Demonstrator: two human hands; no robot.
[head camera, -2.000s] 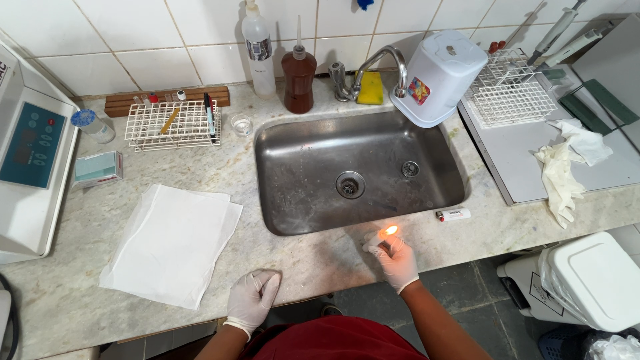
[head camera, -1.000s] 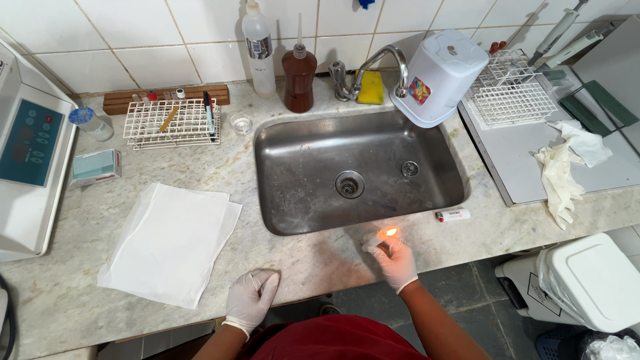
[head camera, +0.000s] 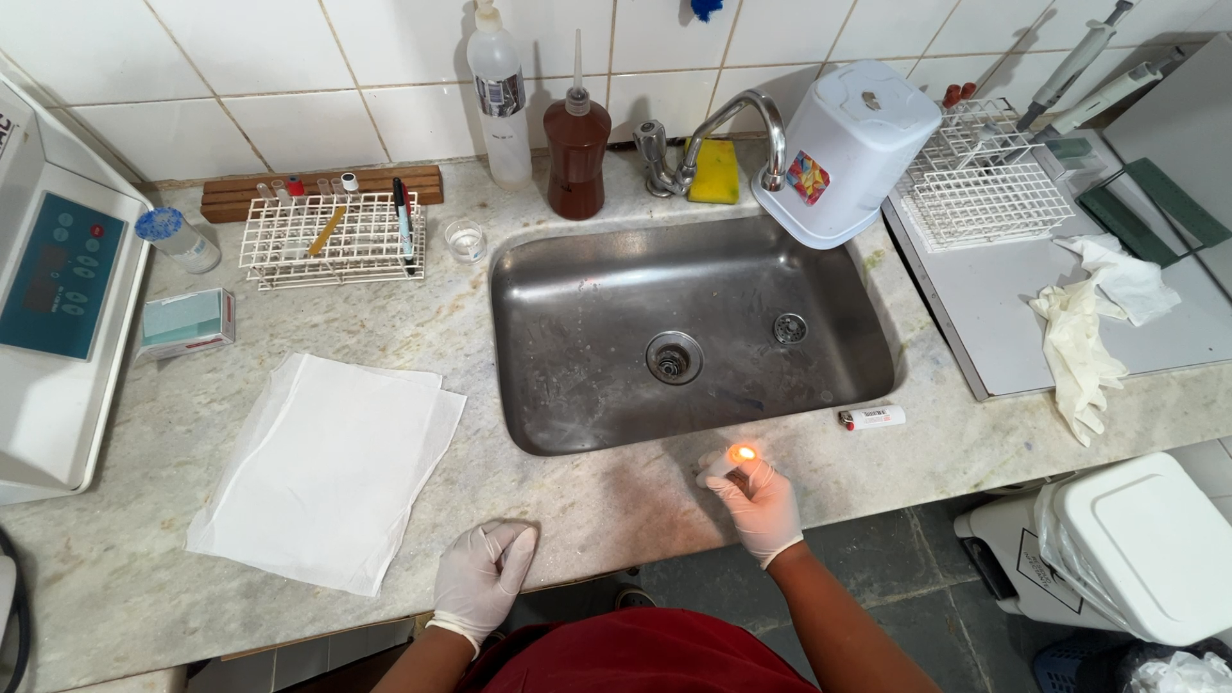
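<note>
My right hand (head camera: 760, 505), in a pale latex glove, is raised in front of the stainless steel sink (head camera: 693, 318) and grips a small whitish object (head camera: 714, 466) at the fingertips. A bright orange flame (head camera: 743, 452) burns at those fingers; the glare leaves unclear what exactly is alight. My gloved left hand (head camera: 484, 577) rests at the counter's front edge, its fingers curled in and no object visible in it. White paper sheets (head camera: 332, 472) lie to its left. A white lighter (head camera: 872, 417) lies on the marble right of my right hand.
Behind the sheets stand a wire tube rack (head camera: 327, 236), a slide box (head camera: 186, 322) and a blue-lidded jar (head camera: 178, 239). Brown (head camera: 577, 159) and clear (head camera: 500, 106) bottles and a chrome faucet (head camera: 712, 135) line the wall. Used gloves (head camera: 1076, 351) hang at right, above a white bin (head camera: 1136, 549).
</note>
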